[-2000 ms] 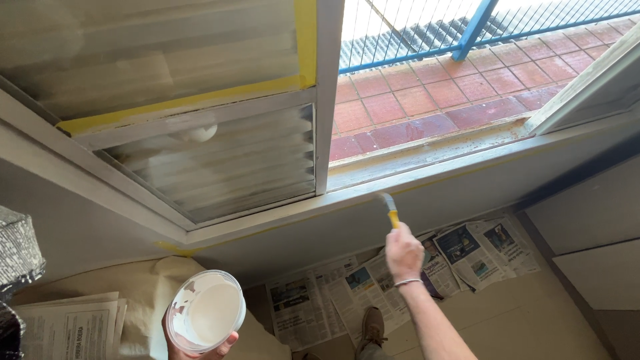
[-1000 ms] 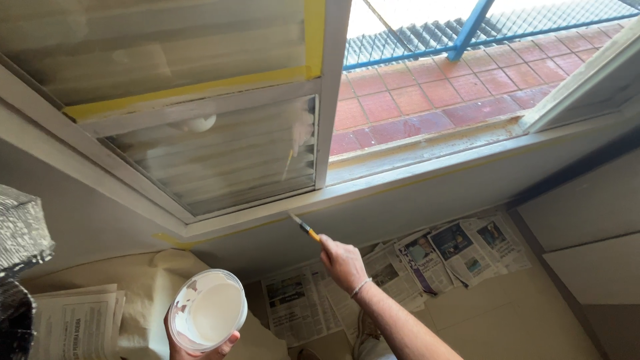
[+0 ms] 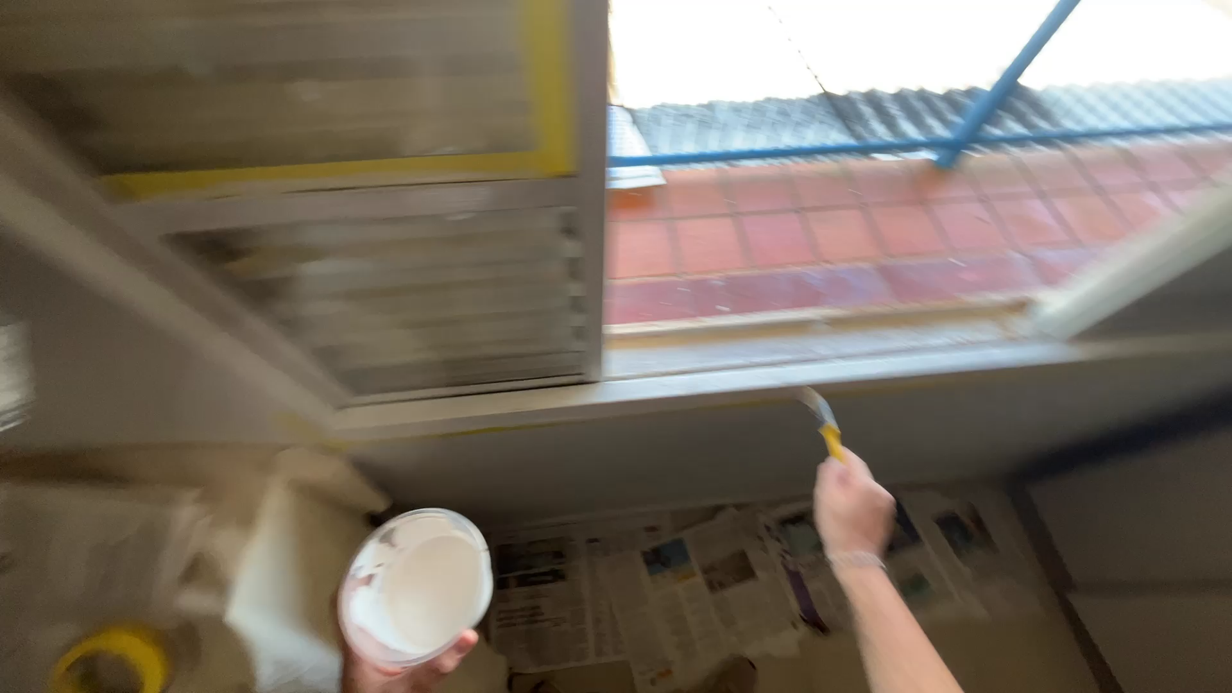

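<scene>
My right hand is closed around the yellow handle of a paintbrush, its bristle end up at the lower edge of the white window sill. Whether the bristles touch the sill is blurred. My left hand holds a round plastic tub with white paint inside, its rim tilted toward me. Most of that hand is hidden beneath the tub. Left of the opening, a window panel with pale frame bars carries yellow masking tape around its upper pane.
Newspaper sheets cover the floor below the wall. A roll of yellow tape lies at the lower left, near crumpled paper. Outside are red tiles and a blue metal railing. A dark strip runs along the wall at right.
My right hand with the brush has moved right along the sill from below the window panel, back to below the opening. The left hand still holds the tub. The view has shifted and blurred.
</scene>
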